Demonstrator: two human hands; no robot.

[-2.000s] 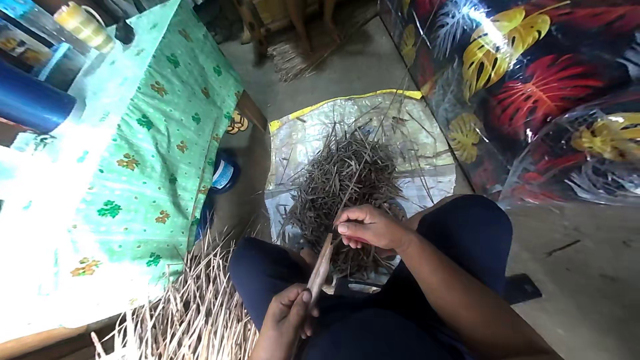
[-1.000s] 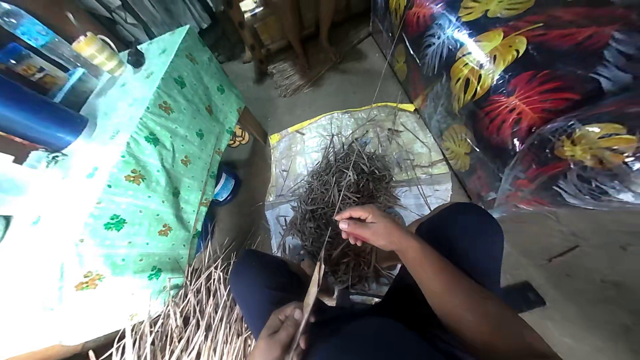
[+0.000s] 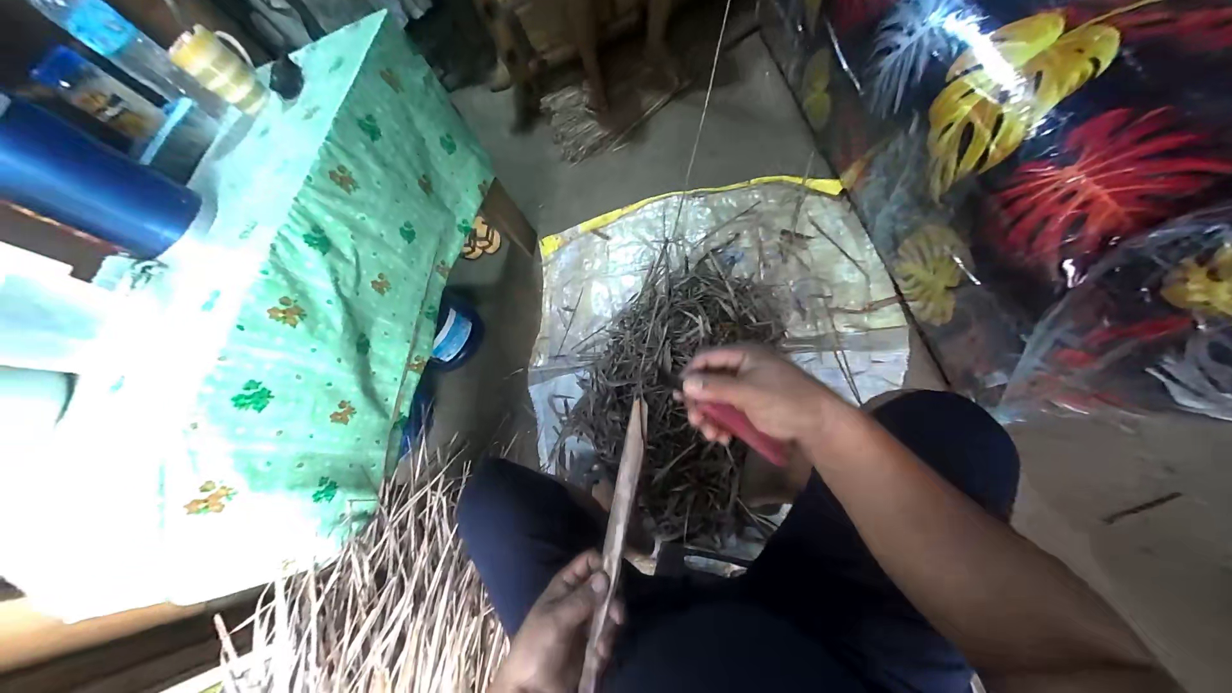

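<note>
My left hand [image 3: 577, 606] grips a long, flat, pale brown dried leaf strip [image 3: 624, 491], whose narrow tip points up and away from me. To its right my right hand [image 3: 746, 399], a little blurred, is closed on a red-handled tool [image 3: 741, 430]; its working end cannot be made out. Both hands are above my lap. Beyond and below them a tangled heap of dark dry plant scraps [image 3: 683, 337] lies on a whitish woven plastic sack [image 3: 616, 260] with a yellow edge.
A bundle of dried stalks [image 3: 385, 587] lies at my left. Beside it stands a table with a green patterned cloth [image 3: 327, 289], bearing a blue cylinder [image 3: 87, 183] and a yellowish mug [image 3: 219, 67]. Leaf-print plastic sheeting [image 3: 1059, 192] is at right. A person's legs [image 3: 587, 58] show at the back.
The strip's tip was close to my right hand two seconds ago; now a gap lies between them. The red handle shows more plainly below my right hand.
</note>
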